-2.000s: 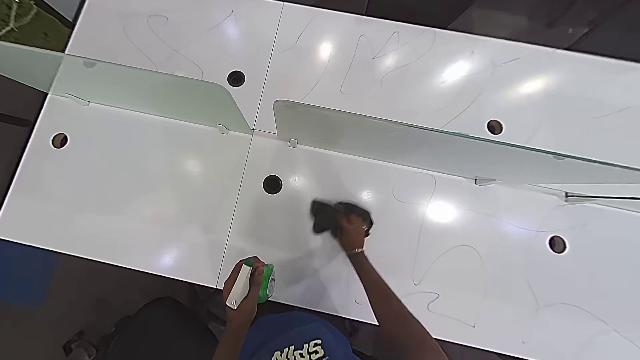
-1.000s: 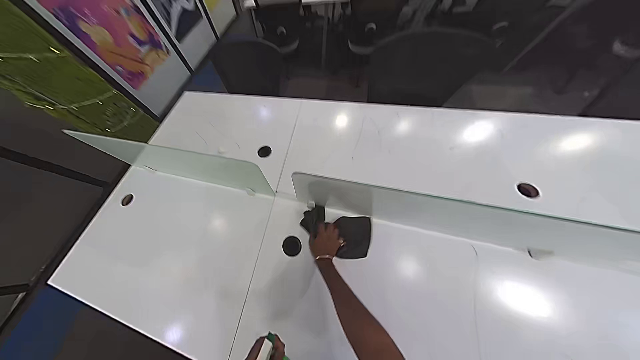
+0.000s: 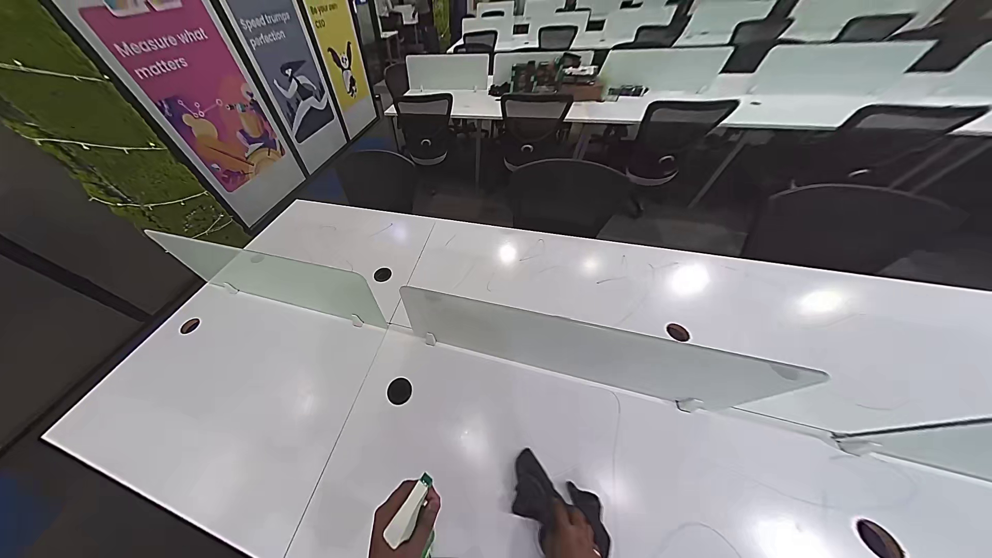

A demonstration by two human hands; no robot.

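Near the bottom of the head view, my left hand (image 3: 404,518) is closed round a white and green spray bottle (image 3: 408,513), its green nozzle pointing up and away from me. Right of it, my right hand (image 3: 571,533) presses a dark cloth (image 3: 535,484) onto the white desktop (image 3: 465,434). The cloth is bunched, with two folds sticking out past my fingers. Thin curved marks run over the desktop to the right of the cloth. The lower parts of the bottle and of both hands are cut off by the frame edge.
Frosted glass dividers (image 3: 604,353) stand along the desk's middle, held by small clamps. A round black cable grommet (image 3: 400,390) lies before them; an open cable hole (image 3: 880,538) is at lower right. Mesh office chairs (image 3: 535,116) and more desks stand beyond.
My right hand and the cloth have moved from beside the glass divider back toward me. The left hand still holds the bottle. The view has tilted up.
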